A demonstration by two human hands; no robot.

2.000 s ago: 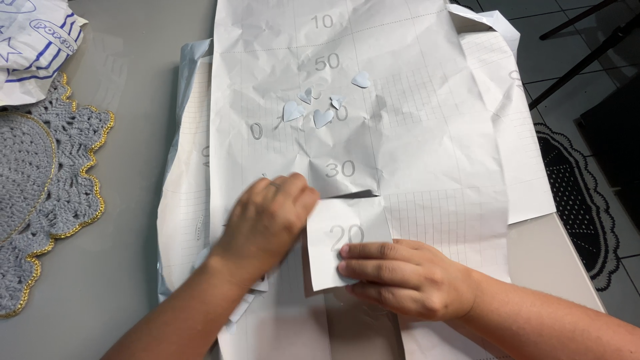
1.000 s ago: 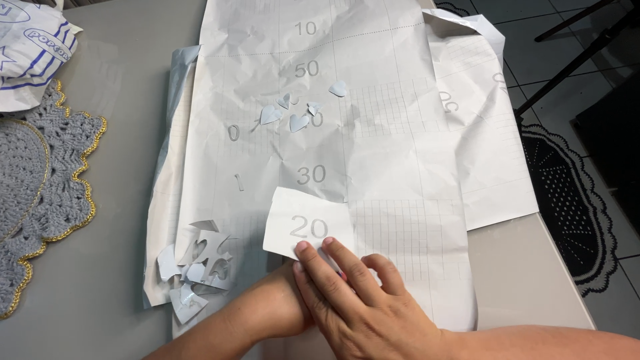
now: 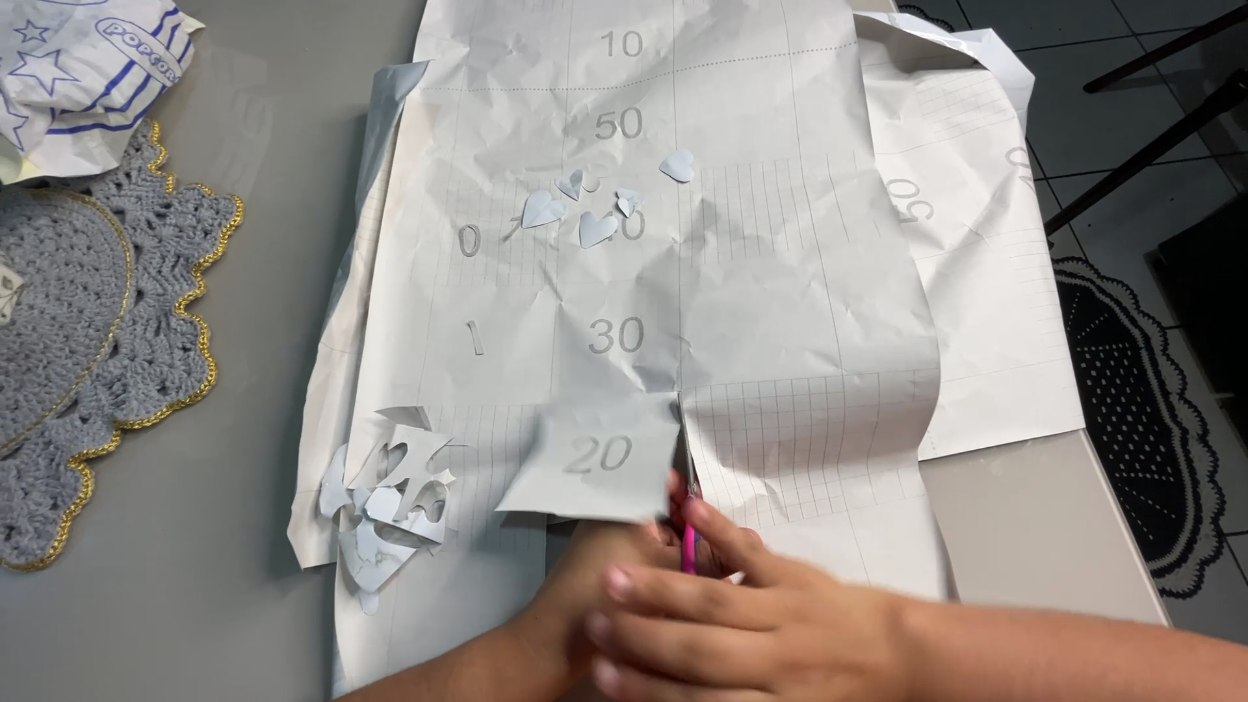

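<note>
A large creased paper sheet (image 3: 770, 312) bears printed numbers and grids. Its flap marked 20 (image 3: 600, 453) has cut edges and lifts at the lower edge. My left hand (image 3: 609, 561) is low by this flap, partly hidden by it and by my other hand. It grips scissors with a pink handle (image 3: 689, 546), their blades at the slit right of the flap. My right hand (image 3: 721, 614), blurred, is spread over the left wrist and near the handle, holding nothing visible. Small paper hearts (image 3: 597, 229) lie higher on the sheet. Cut paper scraps (image 3: 380, 551) are heaped at its lower left.
A grey crochet mat with a gold edge (image 3: 161, 322) lies at left on the grey table (image 3: 263, 244), under a crumpled popcorn bag (image 3: 83, 88). Another paper sheet (image 3: 994, 341) sticks out at right. Beyond the table edge are a black patterned rug (image 3: 1131, 419) and dark metal legs.
My right hand has left the flap marked 20 and moved lower. My left hand, earlier left of the flap, is now below it. The pink scissors handle shows more plainly.
</note>
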